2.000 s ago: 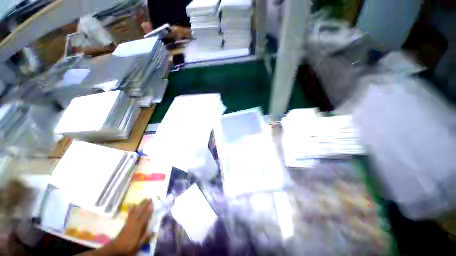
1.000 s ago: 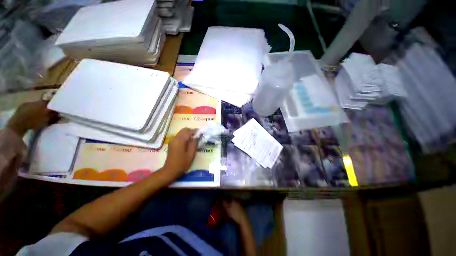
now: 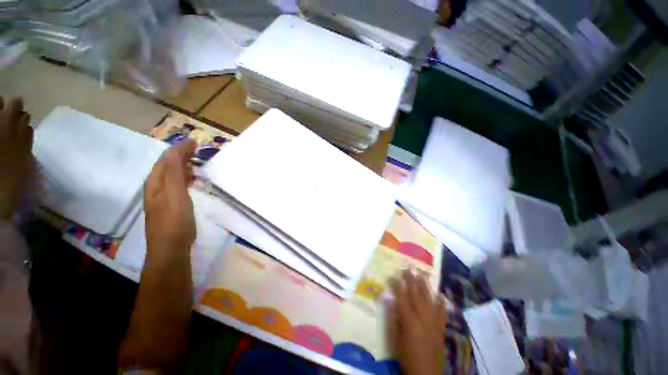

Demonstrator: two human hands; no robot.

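Observation:
My left hand is upright between two stacks, at the right edge of the left white slab stack. I see nothing in it; I cannot tell if it touches that stack. A short stack of plain white slabs lies tilted on the poster in front of me, its slabs slightly fanned. My right hand is blurred, low over the poster, right of the stack's near corner. A whitish smear shows beside its fingers; I cannot tell if it holds a cloth.
A taller slab stack stands behind. White sheets, leaflets, a blurred bottle and a tray are on the right. Another person's hand is at the far left edge. Clear plastic lies at the back left.
The view has swung left and tilted. My left hand has moved from the cloth, right of the stack, to the stack's left side. My right hand has come up from my lap onto the poster.

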